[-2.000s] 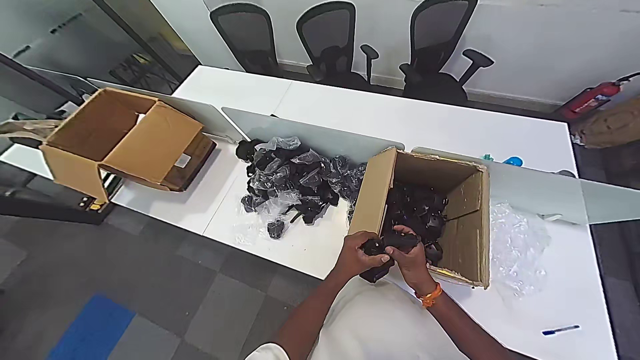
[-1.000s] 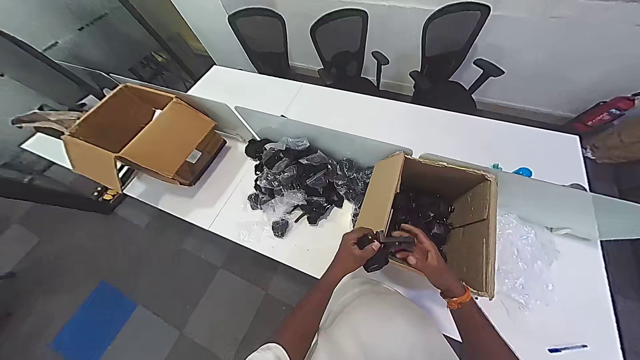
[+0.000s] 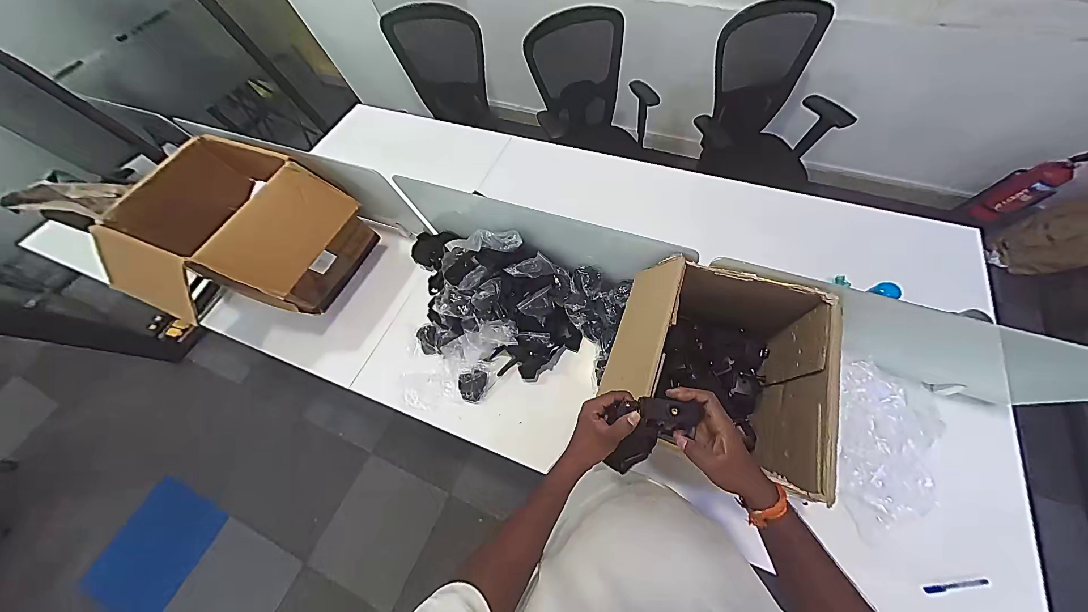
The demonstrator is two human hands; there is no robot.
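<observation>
My left hand point(image 3: 602, 429) grips the left end of a black plastic part point(image 3: 659, 415), in front of an open cardboard box point(image 3: 633, 340). My right hand point(image 3: 714, 438), with an orange band at the wrist, holds the part's other end. The part's exact kind cannot be told. Inside the box lie several dark plastic parts point(image 3: 718, 365). Left of the box, a heap of black items point(image 3: 527, 297), many in clear plastic bags, covers part of the white table.
A second open cardboard box point(image 3: 276, 229) stands at the left. Clear plastic wrap point(image 3: 888, 442) and a pen point(image 3: 956, 586) lie at the right. Low glass dividers point(image 3: 544, 225) run along the table point(image 3: 901, 255). Beyond it stand several black chairs point(image 3: 578, 68) and a fire extinguisher point(image 3: 1020, 191).
The black part has turned between my hands, and a flat face with a small brass-coloured spot now shows. Both hands have stayed at the box's front edge.
</observation>
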